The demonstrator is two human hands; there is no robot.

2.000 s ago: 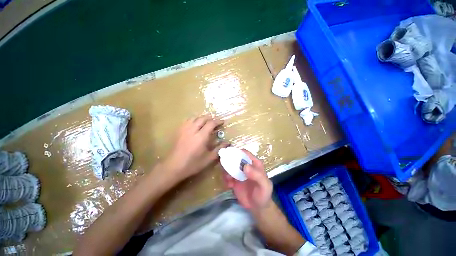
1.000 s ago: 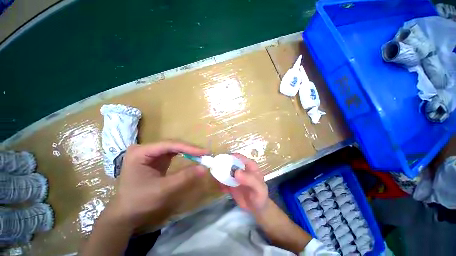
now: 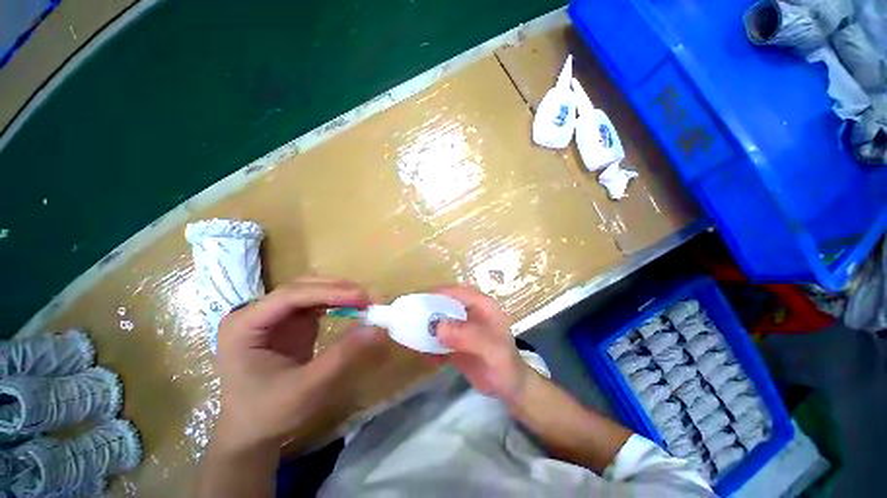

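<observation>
The white glue bottle [image 3: 413, 323] lies on its side in the air above the bench, nozzle to the left, with a thin teal tip [image 3: 343, 313] on it. My right hand [image 3: 486, 345] is closed around the bottle's base end. My left hand [image 3: 297, 345] has its thumb and fingers around the nozzle and tip, partly hiding them. A single grey-white hollow casting [image 3: 226, 263] lies on the bench behind my left hand, which hides its lower end.
Two spare glue bottles [image 3: 554, 117] lie beside the large blue crate [image 3: 671, 126], which holds castings. Stacked castings [image 3: 68, 457] are at the left. A smaller blue crate [image 3: 593, 355] with rows of grey-white pieces is below the bench edge. The green belt [image 3: 243, 88] runs behind.
My left hand has moved from the bench surface to the bottle's nozzle, where the teal tip now shows. The bottle has turned and shifted left in my right hand. The camera view has shifted.
</observation>
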